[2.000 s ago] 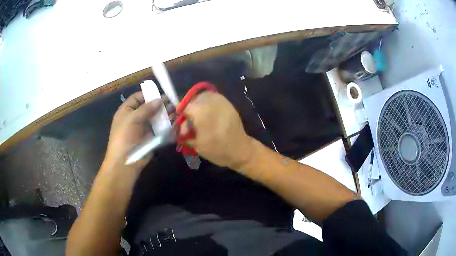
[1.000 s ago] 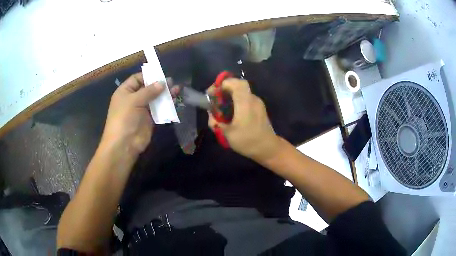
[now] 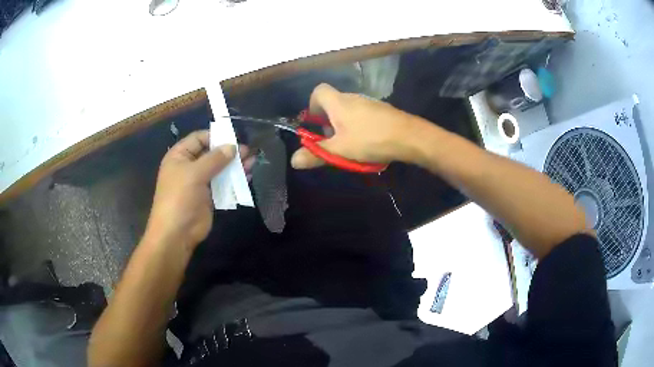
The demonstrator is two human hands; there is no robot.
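A narrow white strip (image 3: 216, 102) hangs over the table's brown edge. My left hand (image 3: 188, 179) pinches its lower part together with short white cut pieces (image 3: 225, 188) between thumb and fingers. My right hand (image 3: 358, 130) holds the red-handled scissors (image 3: 323, 147), blades pointing left. The blade tips reach the strip just above my left fingers and the top of the held pieces. Whether the blades have closed through the strip cannot be told.
The white table (image 3: 301, 29) curves across the top, with a pale ring (image 3: 163, 6) at its far side. At right are a white roll (image 3: 508, 127), a fan (image 3: 599, 193) and a white board (image 3: 466, 265) with a thin grey-blue tool (image 3: 441, 292).
My right hand has moved up and turned, bringing the scissor blades from beside the pieces to the strip above them. My left hand still holds the strip and pieces, slightly lower in view.
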